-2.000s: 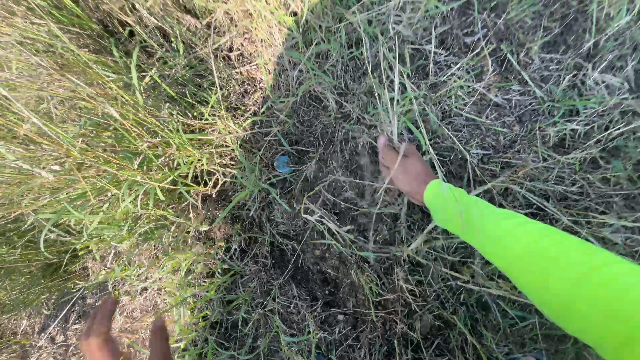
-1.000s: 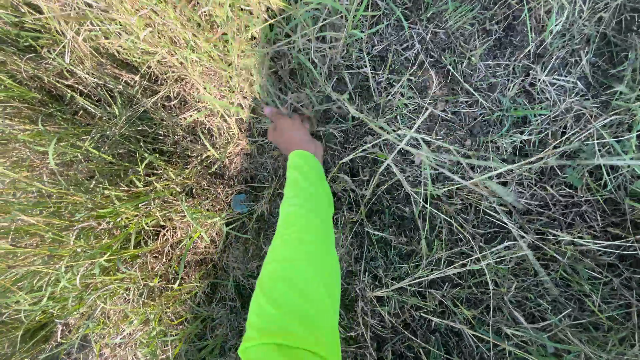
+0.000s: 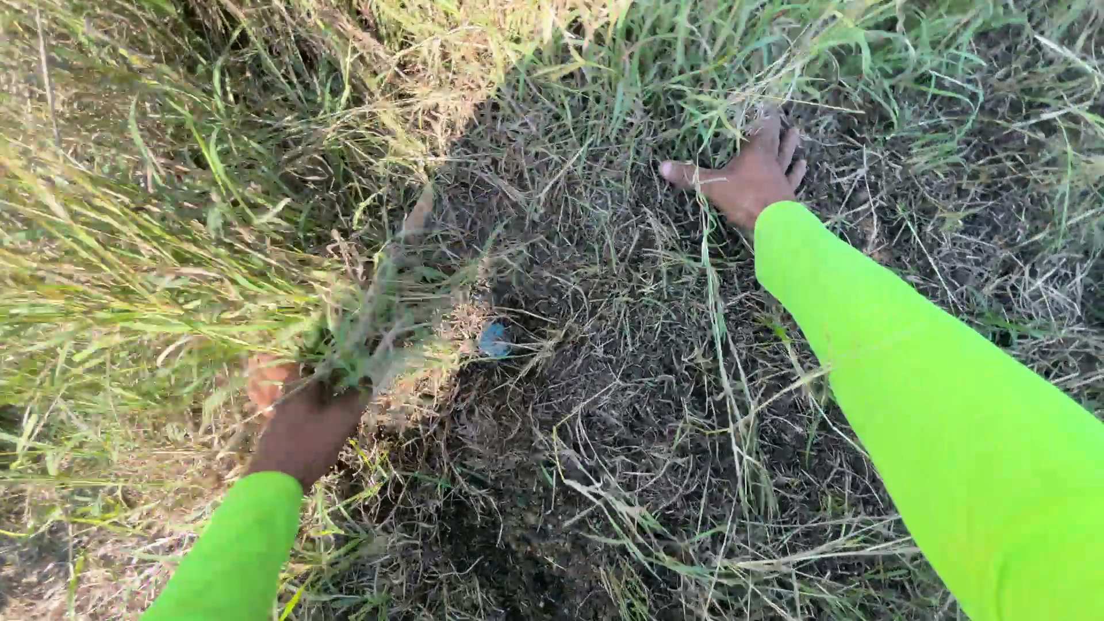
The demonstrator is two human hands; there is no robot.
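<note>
My left hand (image 3: 306, 423), in a bright green sleeve, is at the lower left among tall grass. A blurred bunch of grass blades (image 3: 366, 332) is at its fingers, and the hand looks closed around it. My right hand (image 3: 750, 177), also green-sleeved, reaches to the upper right with its thumb and fingers spread. Its palm faces down over the matted grass, and green blades partly cover its fingertips. Between the hands, nearer the left one, a small blue object (image 3: 494, 341) lies on the ground; what it is cannot be told.
Tall sunlit grass (image 3: 112, 285) stands along the left side. Dry cut stalks and dark soil (image 3: 517, 517) cover the shaded middle and right. More green grass (image 3: 655, 60) grows along the top. Long loose stems (image 3: 720, 345) lie left of the right forearm.
Both hands are in view now, where a second ago only one arm showed. The left hand has come in at the lower left, at the grass. The right hand is spread on the ground.
</note>
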